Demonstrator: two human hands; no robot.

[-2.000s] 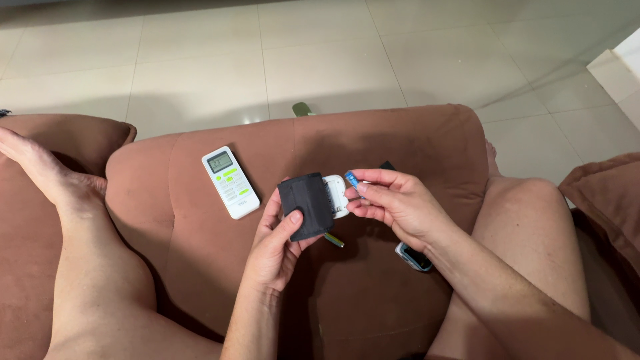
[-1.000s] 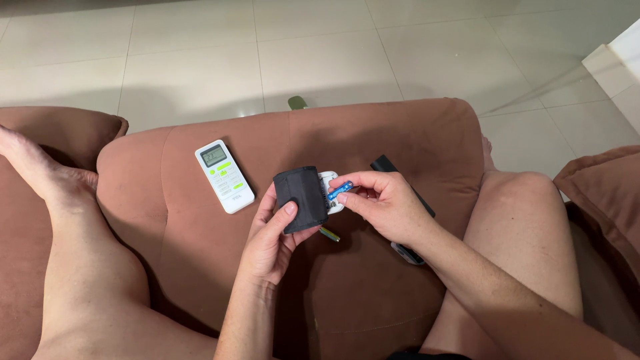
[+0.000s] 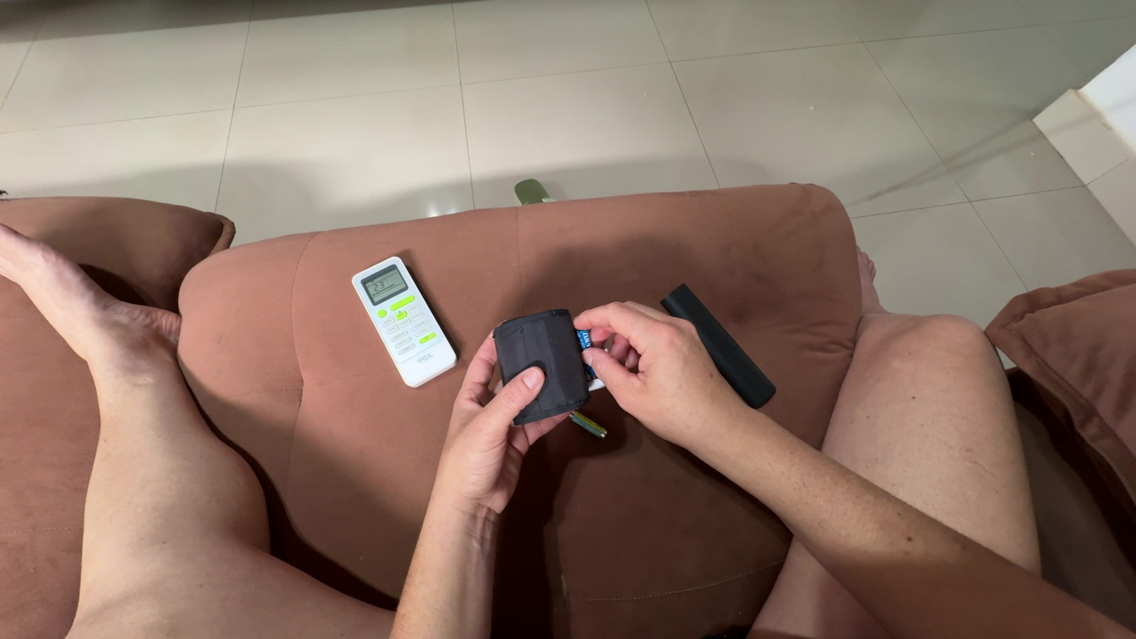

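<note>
My left hand (image 3: 497, 417) grips a black fabric cuff (image 3: 543, 366), its thumb across the front. A white plastic device (image 3: 595, 384) juts out at the cuff's right side, mostly hidden by the cuff and my fingers. My right hand (image 3: 652, 364) pinches a blue battery (image 3: 583, 341) against that device, between thumb and index finger. How far the battery sits inside cannot be seen. A yellow-green battery (image 3: 588, 424) lies on the brown sofa seat (image 3: 399, 470) just below the cuff.
A white air-conditioner remote (image 3: 406, 324) with a lit display lies left of my hands. On the right lies a long black case (image 3: 717, 346), partly behind my right hand. A green object (image 3: 532, 191) shows beyond the seat's far edge. My bare legs flank the seat.
My right hand has brought the blue battery closer in against the white device, and less of both now shows. My left hand has kept its grip on the cuff.
</note>
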